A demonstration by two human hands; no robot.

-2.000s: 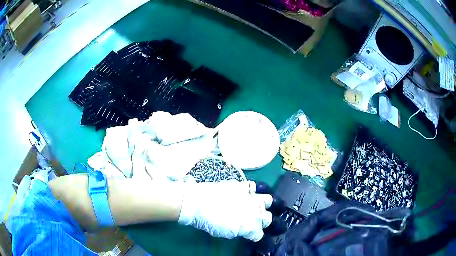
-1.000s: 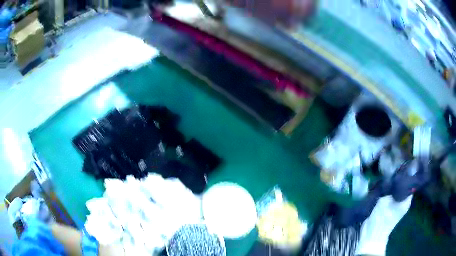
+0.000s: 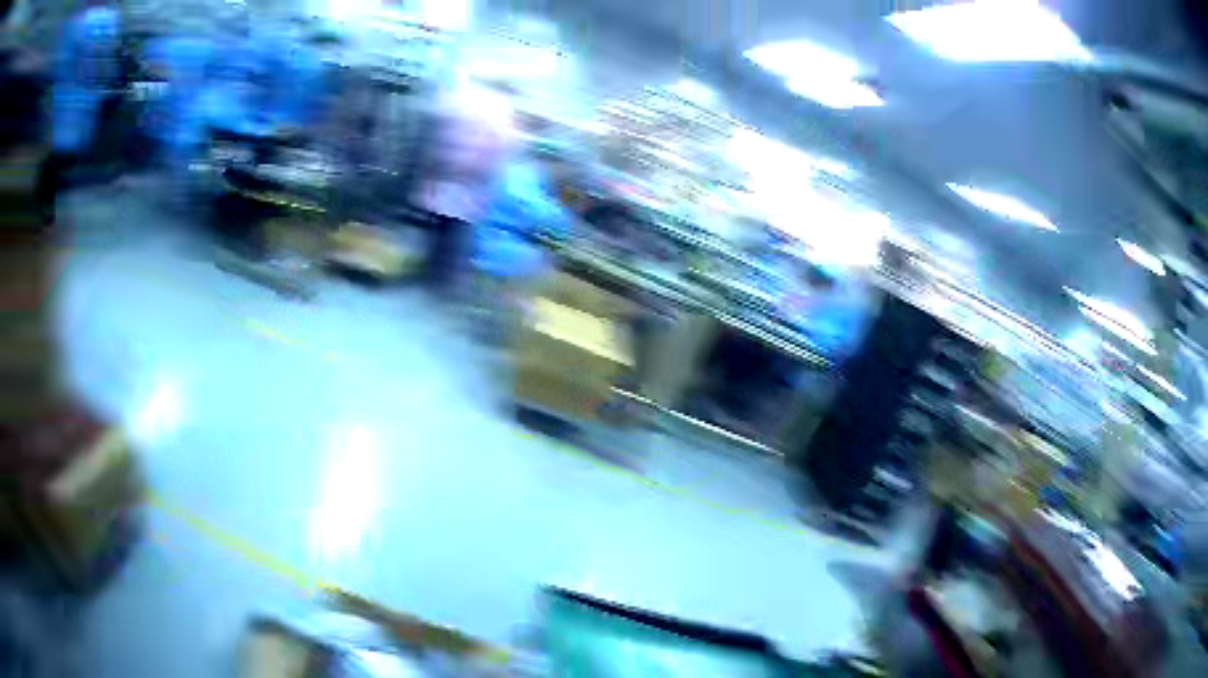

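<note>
Neither of my hands is in the picture. The whole view is strongly blurred. Nearest in front of me, a corner of the green-topped bench [image 3: 649, 649] shows at the bottom edge, with a dark rim along its far side. Nothing that I can make out lies on the small part that shows. The rest of the bench is below the picture.
A pale floor [image 3: 398, 450] with yellow lines stretches beyond the bench. A cardboard box [image 3: 570, 344] stands across it. Brown boxes [image 3: 80, 490] are at the left. People in blue [image 3: 523, 219] are by workbenches at the back. A tall dark rack [image 3: 868, 404] stands right of centre.
The view has swung up and away from the bench to the hall. The black panels, white cloth, bowl, yellow pads and tray have left the picture, and so have my hands.
</note>
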